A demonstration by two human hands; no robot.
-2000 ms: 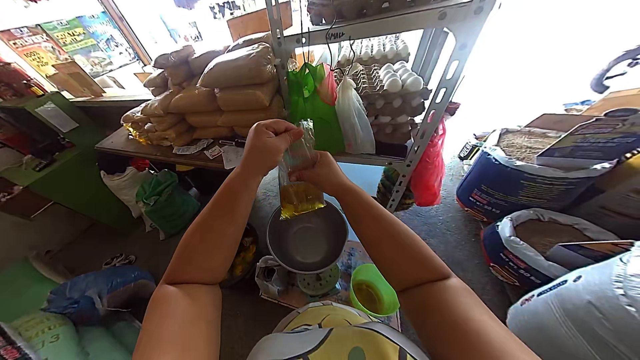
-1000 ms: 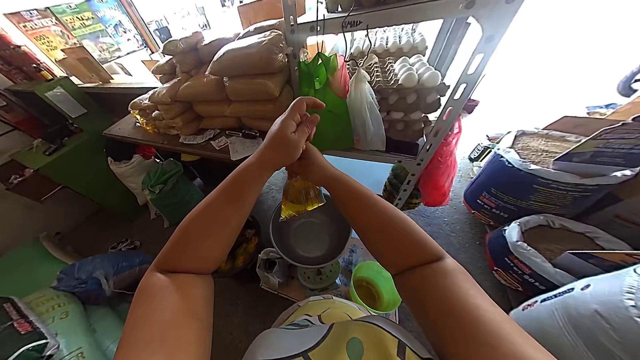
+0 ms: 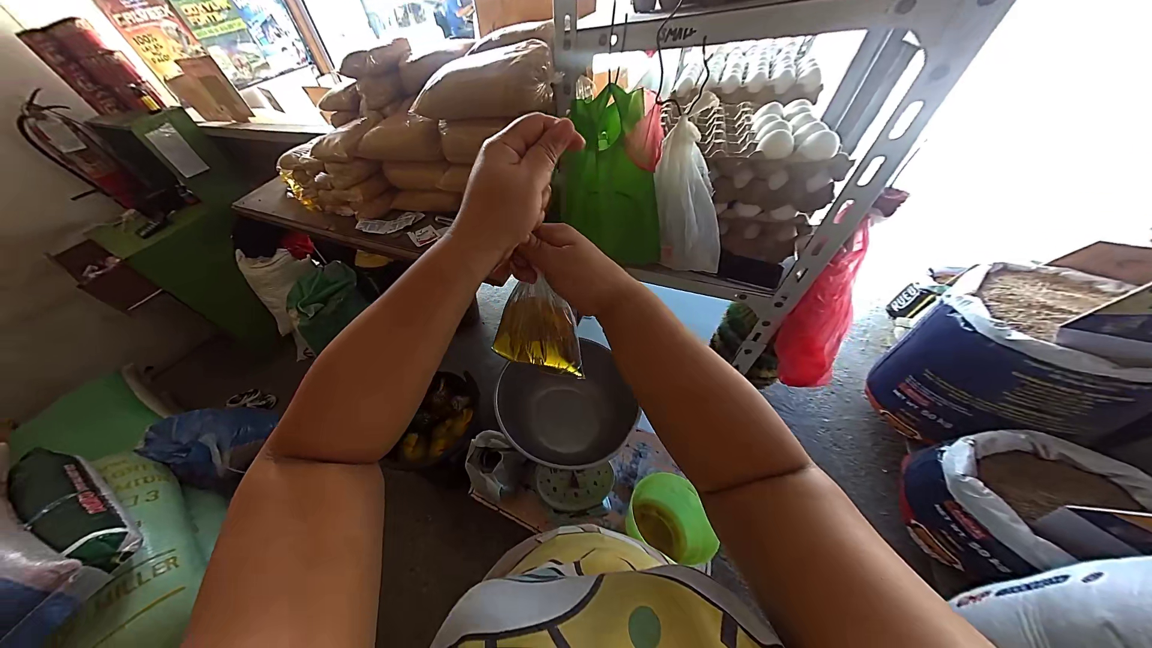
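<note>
A clear plastic bag of yellow liquid (image 3: 540, 333) hangs below my two hands, above the metal pan (image 3: 567, 409) of a dial scale (image 3: 576, 486). My right hand (image 3: 571, 261) pinches the bag's neck just above the liquid. Higher up, my left hand (image 3: 517, 175) is closed at the upper end of the bag; the plastic between its fingers is mostly hidden. A green plastic container (image 3: 673, 520) with some yellow liquid in it stands right of the scale.
A metal shelf (image 3: 765, 297) at the right front holds egg trays (image 3: 765, 171), with plastic bags (image 3: 612, 180) hanging from it. Filled brown bags (image 3: 405, 148) are stacked on a wooden table. Open sacks (image 3: 1017, 369) stand at the right, and more sacks (image 3: 144, 504) lie at the left.
My left hand was beside my right two seconds ago and is now above it, over the bag's neck. The bag's upper part, spread between my hands earlier, is now gathered.
</note>
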